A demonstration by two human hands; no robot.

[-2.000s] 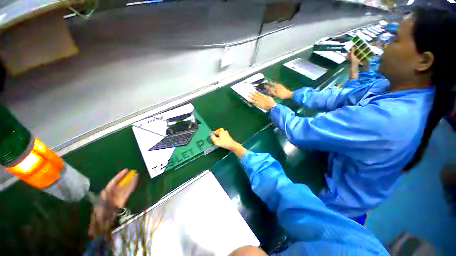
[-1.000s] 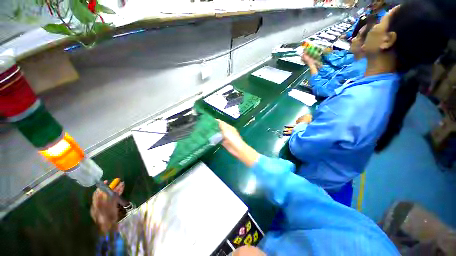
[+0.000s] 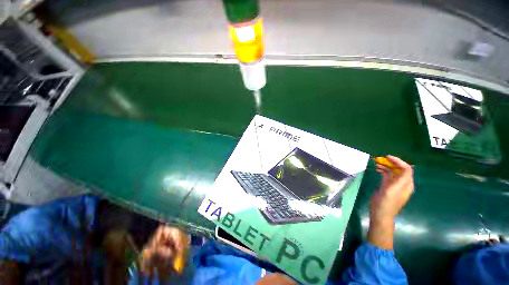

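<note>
A white and green retail box (image 3: 290, 195) with "TABLET PC" print lies flat and turned at an angle, covering most of the bench scale. A dark and white front part of the scale (image 3: 237, 240) shows below the box's lower left edge. My right hand (image 3: 392, 186) is beside the box's right corner, fingers loosely bent, a yellow-orange cot on a fingertip, holding nothing. My left hand (image 3: 164, 249) is blurred near the bench's front edge, left of the box and apart from it. Its finger shape is unclear.
The stack light (image 3: 249, 47), orange section lit, stands behind the box. Another retail box (image 3: 460, 119) lies on the green belt (image 3: 167, 92) at right. A blue sleeve (image 3: 44, 228) shows at lower left, another at lower right. Metal framing is at the left.
The view has swung left. The box that my right hand touched on the belt is now over the scale. My right hand is off it, and my left hand is near the front edge.
</note>
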